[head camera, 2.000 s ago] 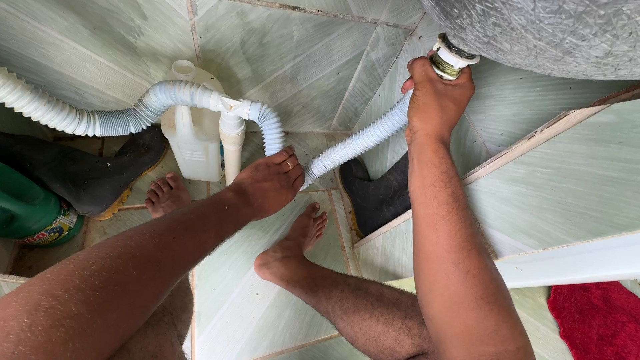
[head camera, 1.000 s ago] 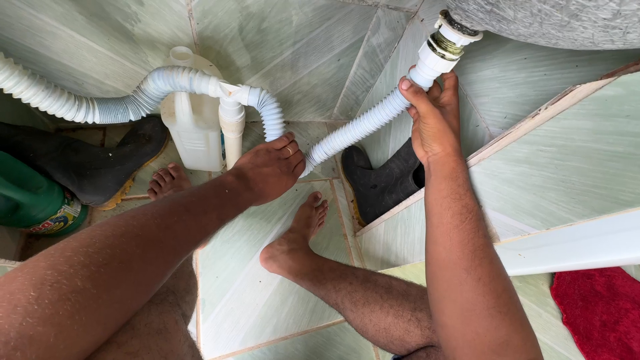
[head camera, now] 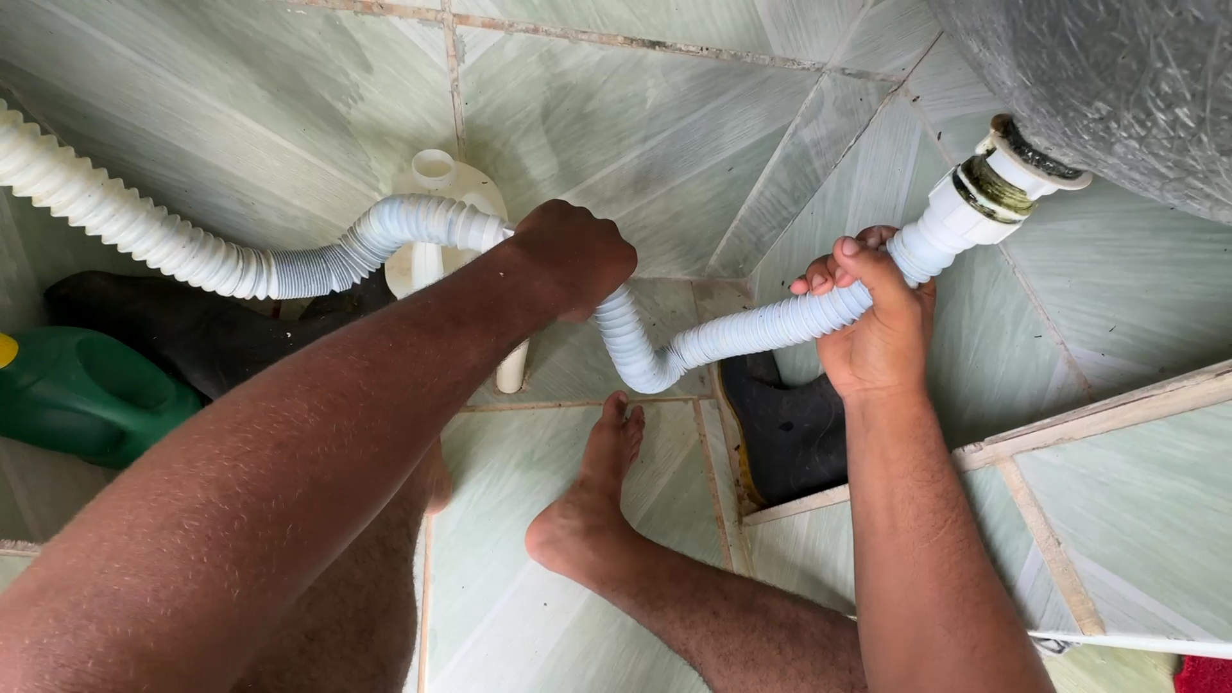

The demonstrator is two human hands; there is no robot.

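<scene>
A white corrugated drain hose (head camera: 770, 329) dips in a bend between my hands and rises to the white drain fitting (head camera: 972, 207) under the grey sink basin (head camera: 1107, 87). My right hand (head camera: 878, 313) grips this hose just below the fitting, thumb on top. My left hand (head camera: 576, 258) is closed over the joint where the hose meets a second corrugated hose (head camera: 217, 252), which runs off to the left. The joint itself is hidden under the fingers. Below my left hand, a white upright pipe (head camera: 512, 368) meets the floor. Dark grime coats the ring of the fitting.
Behind the left hose stands a white plastic jug (head camera: 462, 183). A green plastic bottle (head camera: 96, 395) and a dark rubber boot (head camera: 173, 322) are at the left. Another boot (head camera: 789, 433) is beside a tiled ledge (head camera: 1097, 409) at the right. My bare foot (head camera: 592, 510) rests on the tiles.
My left hand has moved from the lower bend of the hose up to the joint at the upright pipe. My right hand was higher, at the fitting, two seconds ago; now it holds the hose below it.
</scene>
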